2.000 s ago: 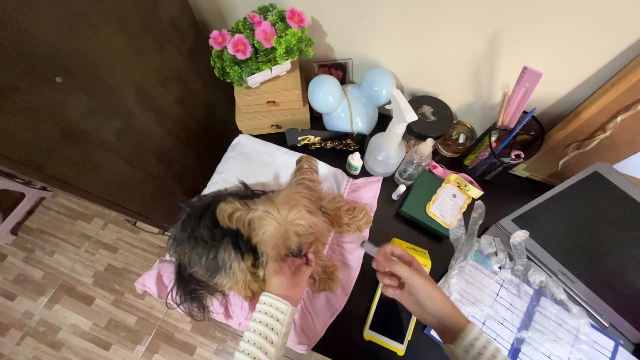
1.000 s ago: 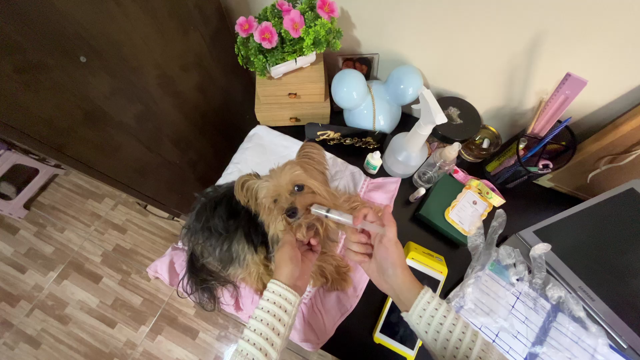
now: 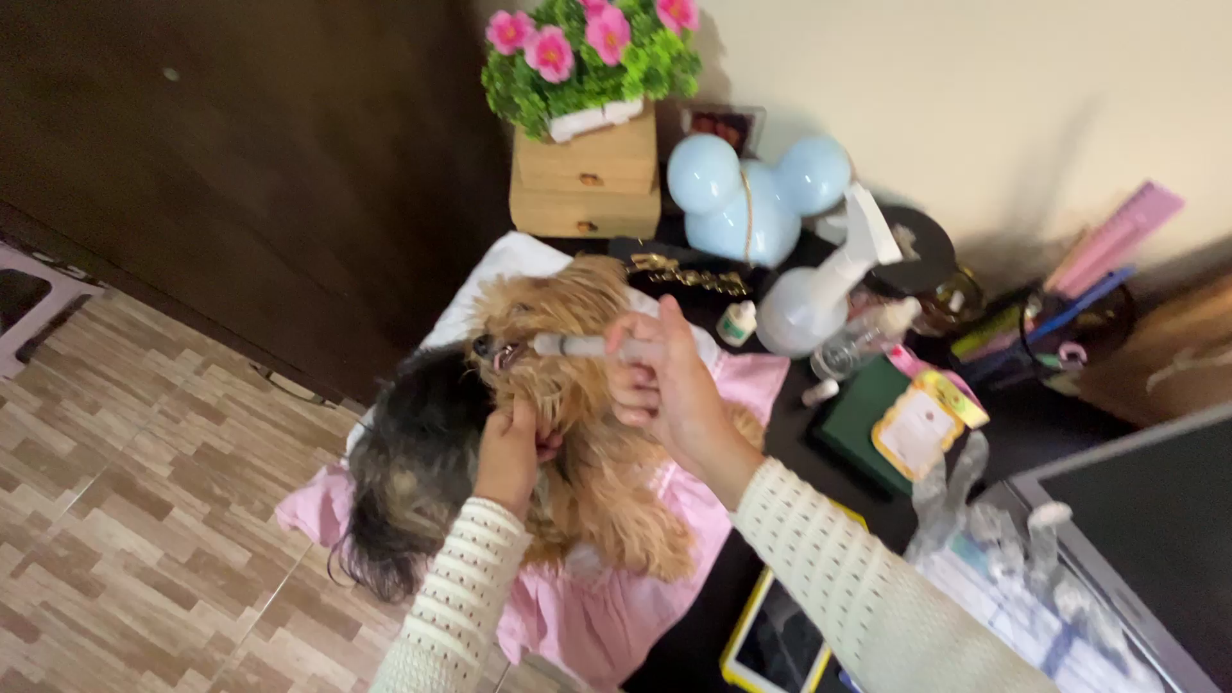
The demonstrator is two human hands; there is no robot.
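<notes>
A small long-haired dog (image 3: 558, 385), tan on the head and legs and black on the back, lies on a pink and white cloth (image 3: 616, 626). Its head is turned left, with the mouth partly open. My left hand (image 3: 512, 452) grips the fur under its chin. In my right hand (image 3: 674, 390) is a clear plastic syringe (image 3: 577, 347), its tip at the side of the dog's mouth; whether the tip is inside cannot be told. A small white bottle (image 3: 736, 323) and a white spray bottle (image 3: 808, 298) stand beyond my right hand.
A yellow-cased phone (image 3: 780, 635) lies by my right sleeve. Along the wall are a small wooden drawer box (image 3: 585, 192) with a flower pot, a blue balloon-shaped figure (image 3: 746, 207) and a pen holder (image 3: 1078, 337). A laptop (image 3: 1155, 510), plastic gloves and a green box (image 3: 871, 423) are at right.
The dog's head has turned left and its mouth has opened. My right hand has brought the syringe from near the phone up to the dog's mouth. My left hand stays at its chin.
</notes>
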